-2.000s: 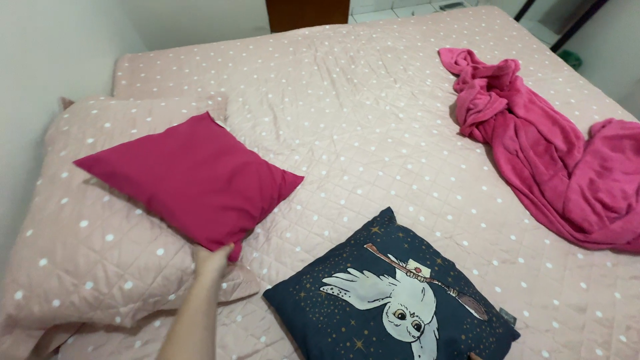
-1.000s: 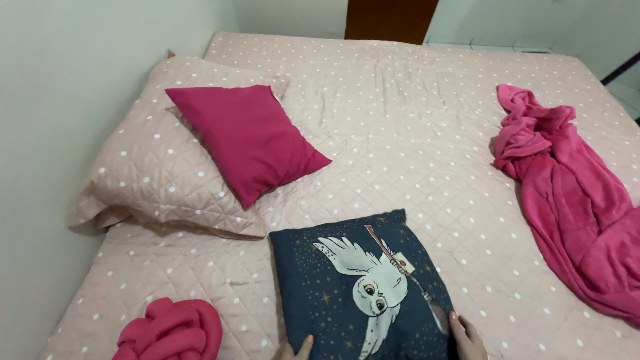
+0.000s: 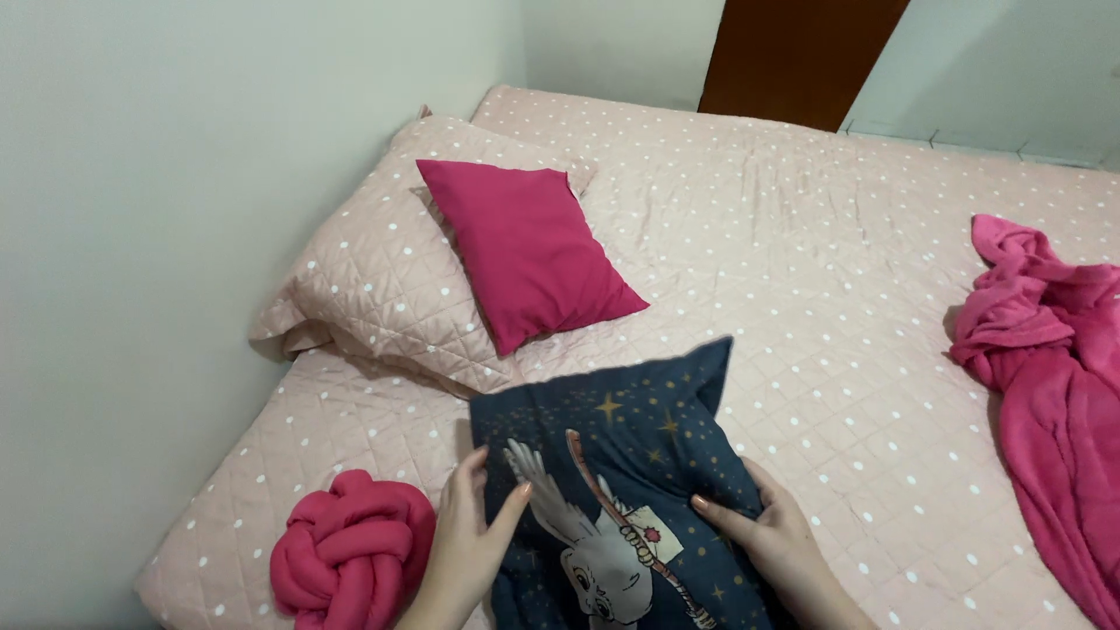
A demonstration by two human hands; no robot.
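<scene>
Both hands grip a dark blue cushion (image 3: 621, 394) printed with a white owl, a broomstick, an envelope and gold stars. My left hand (image 3: 472, 525) pinches its left edge, thumb on top; my right hand (image 3: 770, 534) holds the right edge the same way. The cushion's top right corner sticks up, and its lower part leaves the view. Beyond it a magenta cushion (image 3: 534, 254) leans on a pink polka-dot quilted pillow (image 3: 376, 271). Left of my left hand lies a magenta knotted cushion (image 3: 354, 547).
A pink polka-dot quilted bedspread (image 3: 840, 367) covers the bed. A bunched pink blanket (image 3: 1050, 385) lies at the right. A pale wall (image 3: 157, 219) runs along the left side of the bed. A brown door (image 3: 796, 61) stands past the far edge.
My left hand has let go of the magenta cushion, which it touched two seconds ago. Both hands now hold the owl cushion and have turned it and bent it inward. The view has swung left.
</scene>
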